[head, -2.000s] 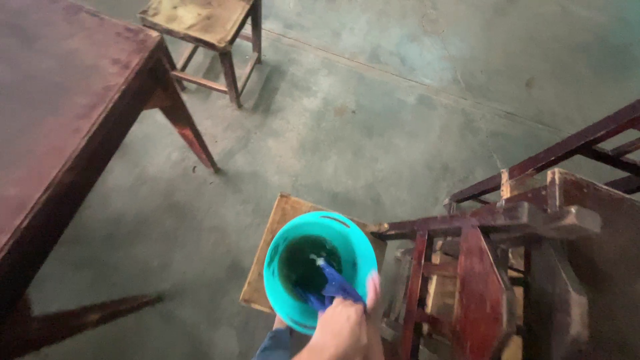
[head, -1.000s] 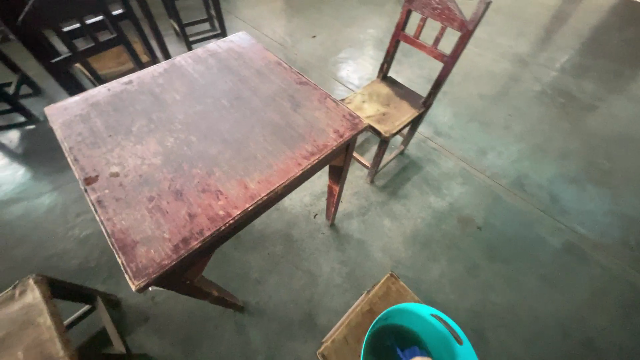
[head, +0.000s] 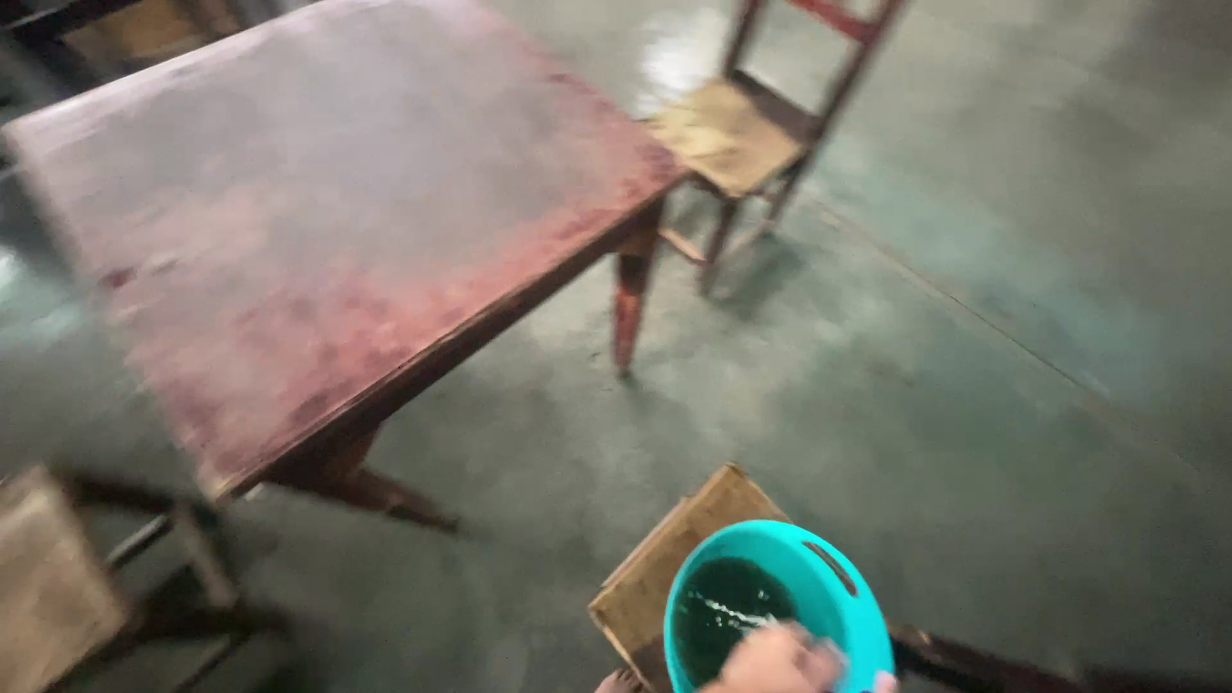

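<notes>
A turquoise plastic basin [head: 861, 626] with an oval handle slot holds dark liquid and stands on a worn wooden seat or stool top [head: 664, 549]. My right hand [head: 784, 662], blurred by motion, is over the basin's near side with its fingers bent; whether it grips anything is hidden. Thin streaks and drops of water [head: 727, 609] show just beyond the fingers. A bit of skin at the basin's right rim, at the bottom edge, may belong to my left hand [head: 885, 682], whose hold is not visible. No blue cloth can be made out now.
A worn reddish wooden table [head: 385, 173] fills the upper left. A wooden chair [head: 731, 135] stands at its far right corner, and a stool [head: 48, 577] at lower left. Dark wooden bars [head: 982, 659] lie right of the basin. What may be toes [head: 619, 681] show below the seat.
Two seconds ago a hand held a blue cloth in the basin; now the cloth is out of sight and water streaks show by the fingers. The view has swung left.
</notes>
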